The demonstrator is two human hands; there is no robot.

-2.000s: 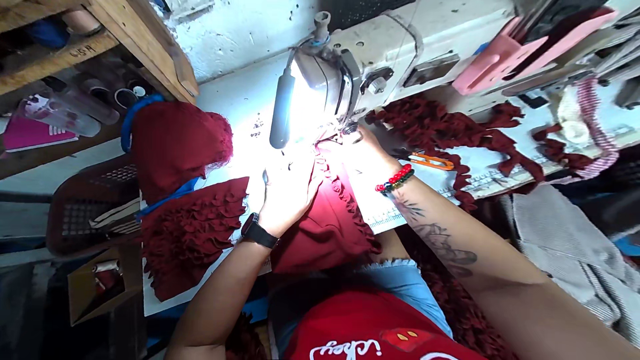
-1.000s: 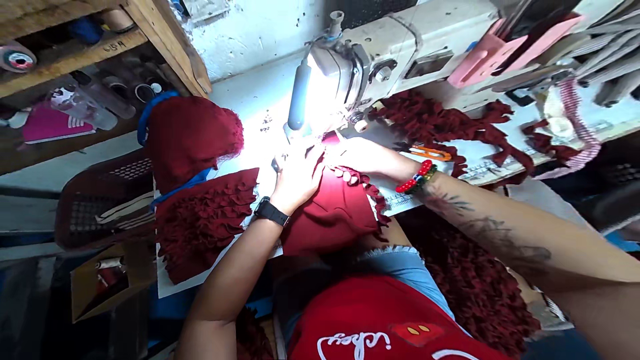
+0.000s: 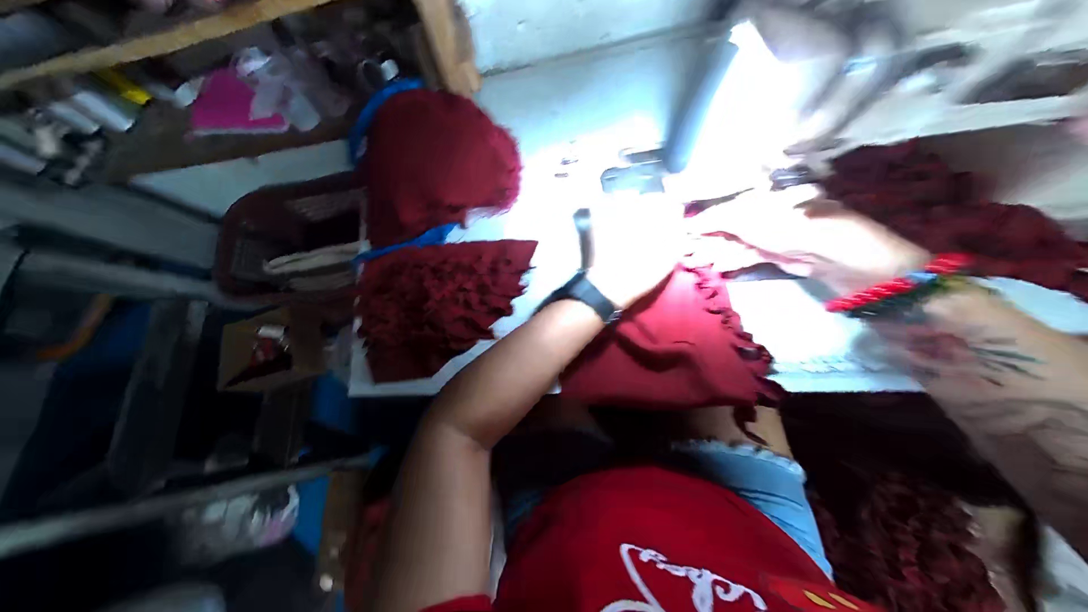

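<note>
A dark red fabric piece with a ruffled edge (image 3: 671,344) lies over the front of the white sewing table, below the sewing machine's head (image 3: 765,93). My left hand (image 3: 637,242), a black watch at its wrist, rests on the fabric's upper part; glare washes out the fingers. My right hand (image 3: 790,234), with a red bead bracelet, is at the fabric's upper right edge, its fingers bent around a bit of red cloth; blur hides the exact hold. The needle area is lost in bright light. Left of my left hand lies a ruffled dark red piece (image 3: 438,306).
A dark red fabric bundle (image 3: 433,161) with blue edging stands at the table's left. Beyond it are a plastic basket (image 3: 234,255), a cardboard box (image 3: 246,353) and a wooden shelf (image 3: 161,38). Red fabric strips (image 3: 960,212) lie right, beside the machine.
The view has swung, with blur. My right hand was closer to my left hand a second ago and now sits farther right of it. The left hand stays on the fabric.
</note>
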